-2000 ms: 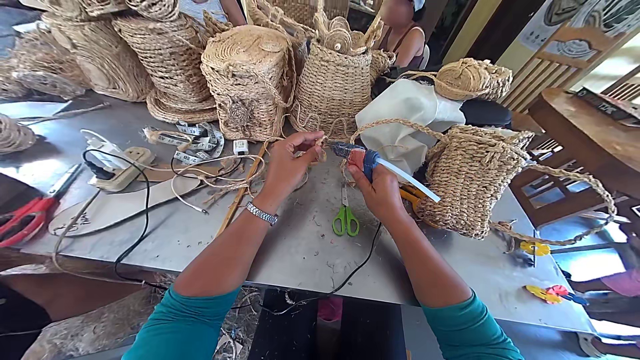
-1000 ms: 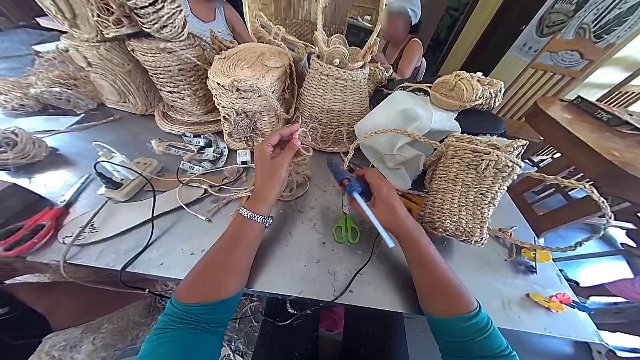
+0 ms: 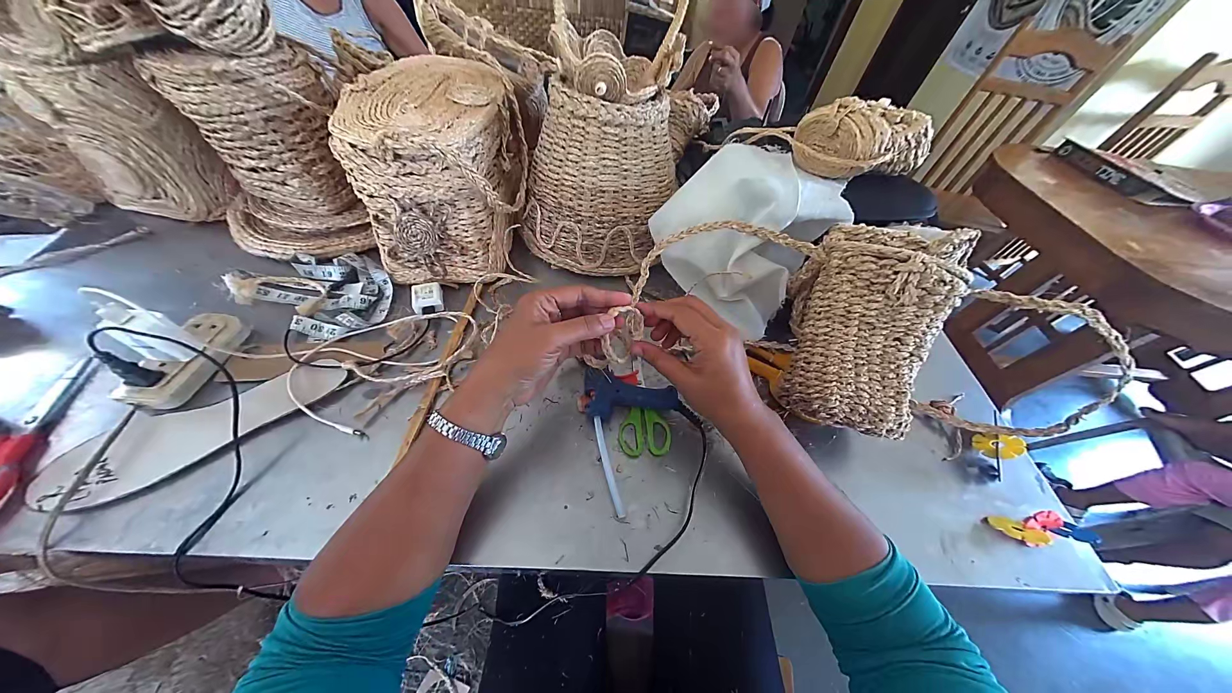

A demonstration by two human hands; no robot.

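My left hand [image 3: 541, 339] and my right hand [image 3: 701, 351] meet above the middle of the metal-topped table, both pinching a small loop of braided natural-fibre cord [image 3: 623, 334]. Just under them lies a blue hot glue gun [image 3: 630, 393], a pale glue stick [image 3: 608, 467] poking out of it toward me. Green-handled scissors [image 3: 645, 433] lie beside the gun, partly hidden by it. A woven fibre bag [image 3: 861, 337] with a braided handle leans to the right of my right hand, against white cloth [image 3: 741, 231]. Loose cord strands hang near my left fingers.
Several woven baskets [image 3: 423, 164] line the back. At left are a measuring tape [image 3: 337, 298], a power strip [image 3: 183, 361] with black cable, a flat sole-shaped piece [image 3: 183, 438] and red-handled scissors [image 3: 19, 452]. Yellow flower-shaped pieces [image 3: 1018, 531] lie at the right edge. A person [image 3: 741, 77] sits behind.
The glue gun, held in my right hand in both earlier frames, now lies on the table. My right hand has moved to the cord loop beside my left hand.
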